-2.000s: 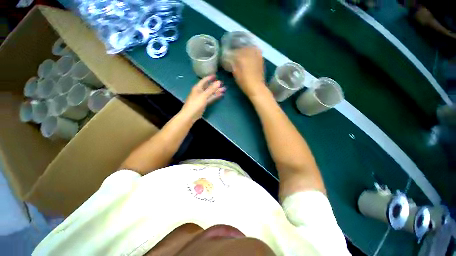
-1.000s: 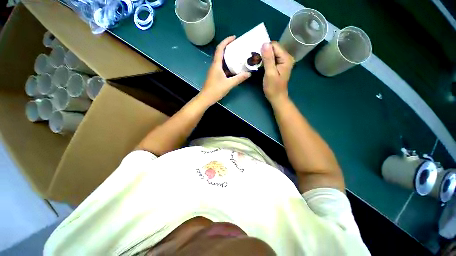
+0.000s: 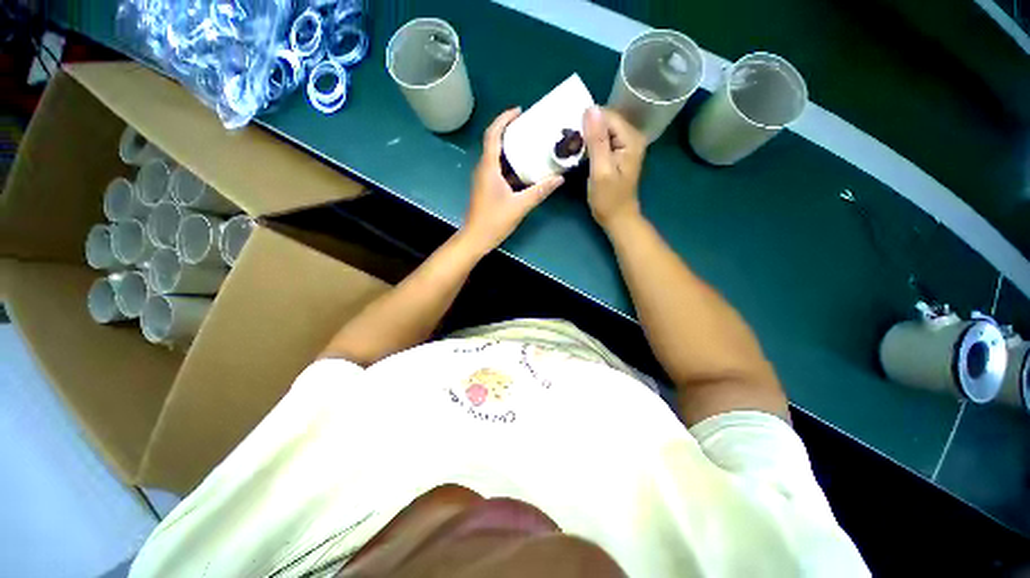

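A white cylinder shell (image 3: 542, 133) is held tilted above the green belt, with a small dark piece at its lower right end. My left hand (image 3: 503, 186) is closed around its left and lower side. My right hand (image 3: 617, 164) is at its right end, fingers bent beside the dark piece; whether they grip it is hard to tell. One open cylinder shell (image 3: 442, 96) stands on the belt to the left. Two more, a nearer one (image 3: 652, 88) and a farther one (image 3: 740, 119), stand to the right of my hands.
An open carton (image 3: 282, 322) of upright cylinder shells is at the left. A clear bag of rings (image 3: 232, 57) lies at the belt's upper left, with loose rings (image 3: 328, 86) beside it. Ring-fitted housings (image 3: 937, 355) lie at the right, with thin dark wires (image 3: 892, 243).
Two seconds ago my right hand was at a standing shell and my left hand was empty. Now the shell is lifted between both hands. Since one second ago the hold looks nearly unchanged.
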